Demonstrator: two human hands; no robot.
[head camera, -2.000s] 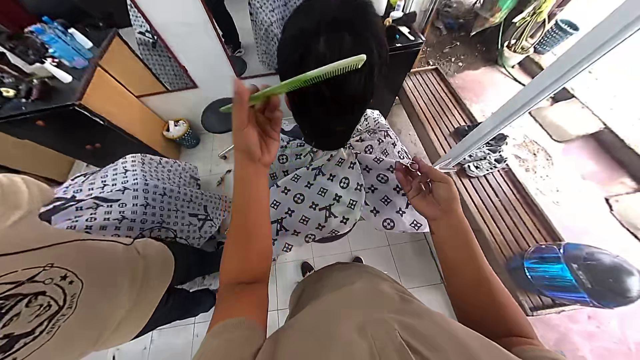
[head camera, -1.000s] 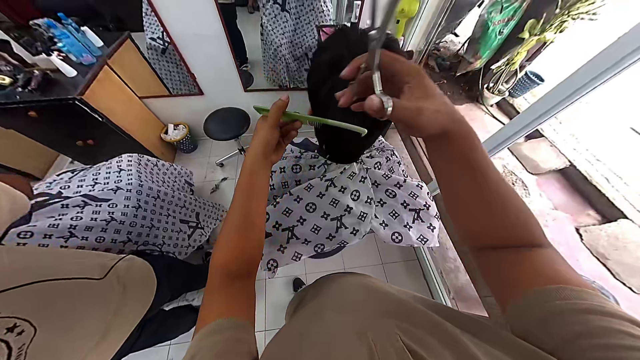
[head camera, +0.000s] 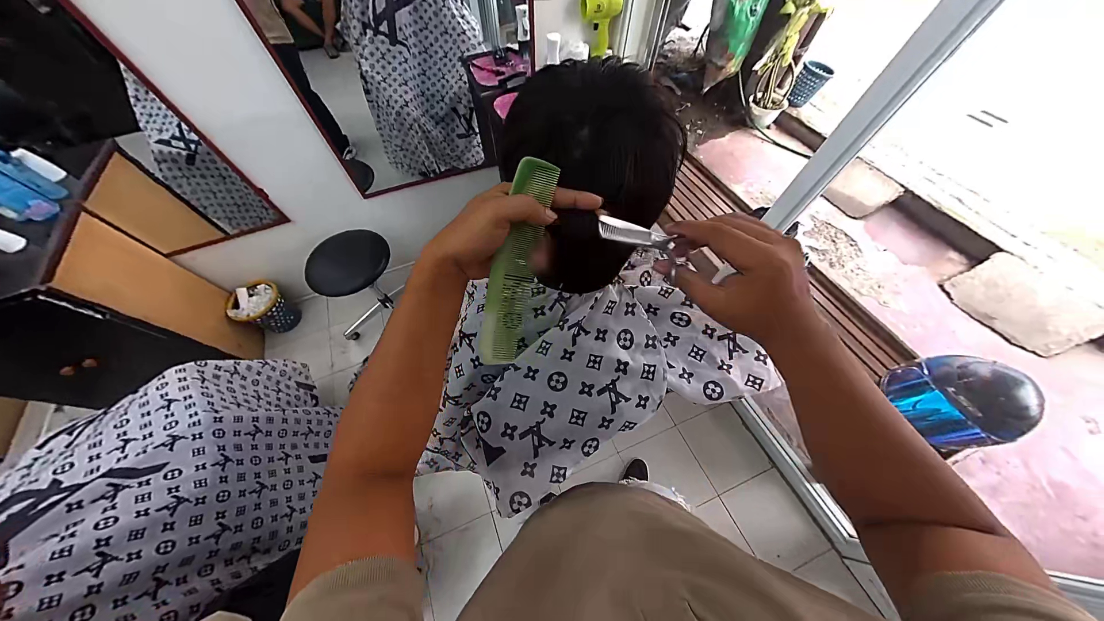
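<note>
A seated person's dark-haired head is in front of me, above a white patterned barber's cape. My left hand holds a green comb upright, its teeth facing right, and its fingers reach across the hair at the back of the head. From the right, my right hand grips toothed thinning shears by the finger rings. The blades point left and lie at the hair beside my left fingertips. Whether the blades are closed on hair cannot be told.
A black round stool and a wastebasket stand left. Another caped person is at lower left. A wall mirror is ahead. A metal door frame, wooden slatted bench and helmet are at right.
The comb has turned from lying across the head to upright in my left hand. My right hand, holding the cape two seconds ago, then raised with the shears, is now lower, with the blades at the hair.
</note>
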